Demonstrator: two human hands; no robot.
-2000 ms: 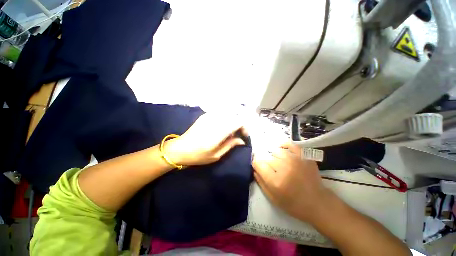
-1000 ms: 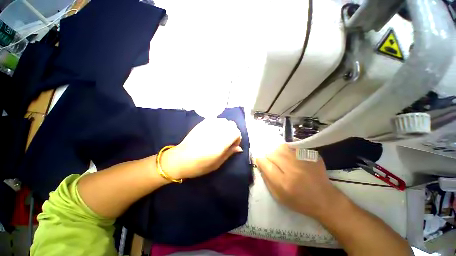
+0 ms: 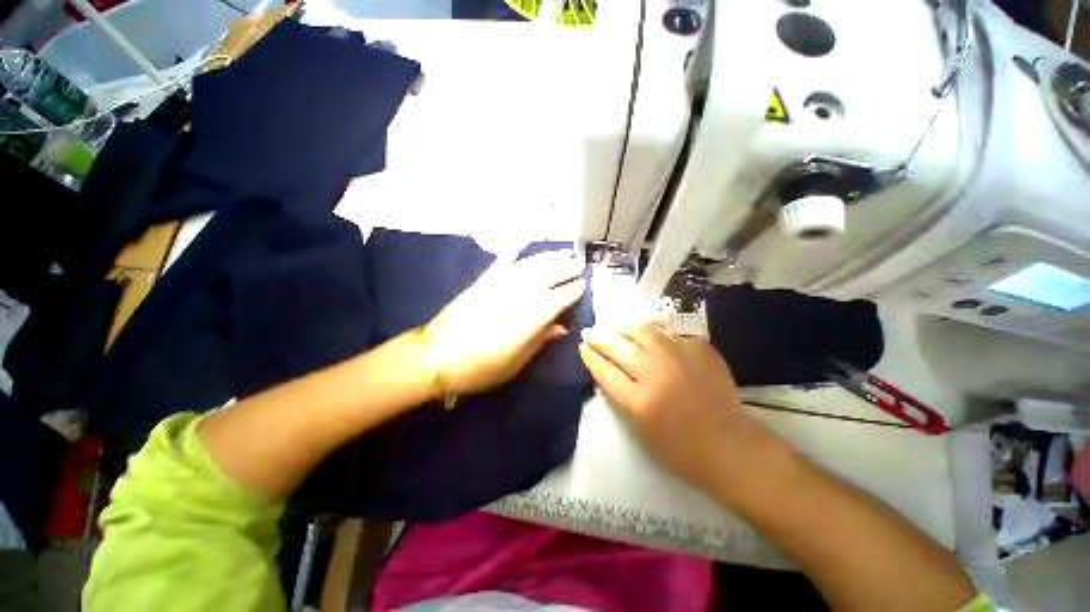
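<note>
A dark navy garment panel (image 3: 478, 442) lies on the white machine table, its right edge running up to the needle area. My left hand (image 3: 508, 320) lies flat on the panel, just left of the presser foot area (image 3: 612, 257), which is washed out by glare. My right hand (image 3: 657, 383) is at the panel's right edge, thumb and fingers at the border below the needle; glare hides whether they pinch it. A small dark fabric piece (image 3: 795, 337) lies right of my right hand, with red-handled thread clippers (image 3: 902, 404) at its lower edge.
The white sewing machine (image 3: 885, 132) with a lit screen (image 3: 1042, 286) stands at upper right. More navy panels (image 3: 287, 120) lie at left over brown board (image 3: 144, 269). A ruler strip (image 3: 634, 520) runs along the front edge. Bottles (image 3: 54, 102) are at upper left, a scrap tray (image 3: 1028, 502) at far right.
The view has shifted, bringing the machine's front and screen into sight. My left hand now lies flatter and closer to the needle. My right hand remains at the panel's right edge.
</note>
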